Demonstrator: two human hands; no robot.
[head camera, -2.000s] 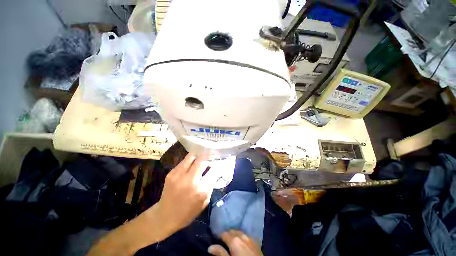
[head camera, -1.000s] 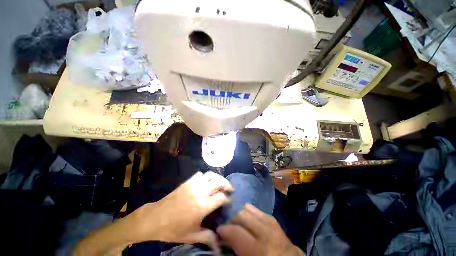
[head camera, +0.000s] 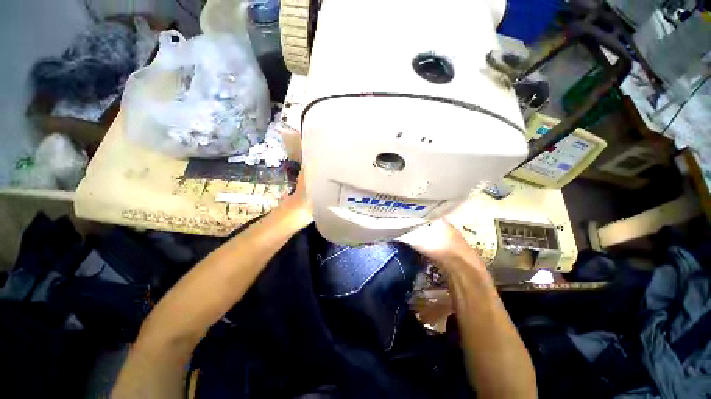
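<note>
A dark navy denim garment (head camera: 339, 312) lies under the sewing machine's head and hangs down toward my lap. Its bluer, lit part with pale stitch lines shows just below the head. The cream-white JUKI machine head (head camera: 413, 148) hides the needle area. My left hand (head camera: 302, 204) reaches in at the head's left side, its fingers hidden behind the head. My right hand (head camera: 436, 238) reaches in under the head's lower right edge, its fingers also hidden. Whether either hand grips the denim cannot be seen.
A translucent plastic bag (head camera: 195, 105) of pale pieces stands on the left tabletop (head camera: 129, 183), with white scraps (head camera: 269, 148) beside it. A control panel (head camera: 561, 152) and a slotted box (head camera: 530, 236) are at right. Dark denim heaps (head camera: 670, 312) lie on both sides.
Both hands have moved forward from the near denim to under the head. The paler grey-blue face is gone and dark denim with stitch lines shows. The view has shifted, so the head appears further right.
</note>
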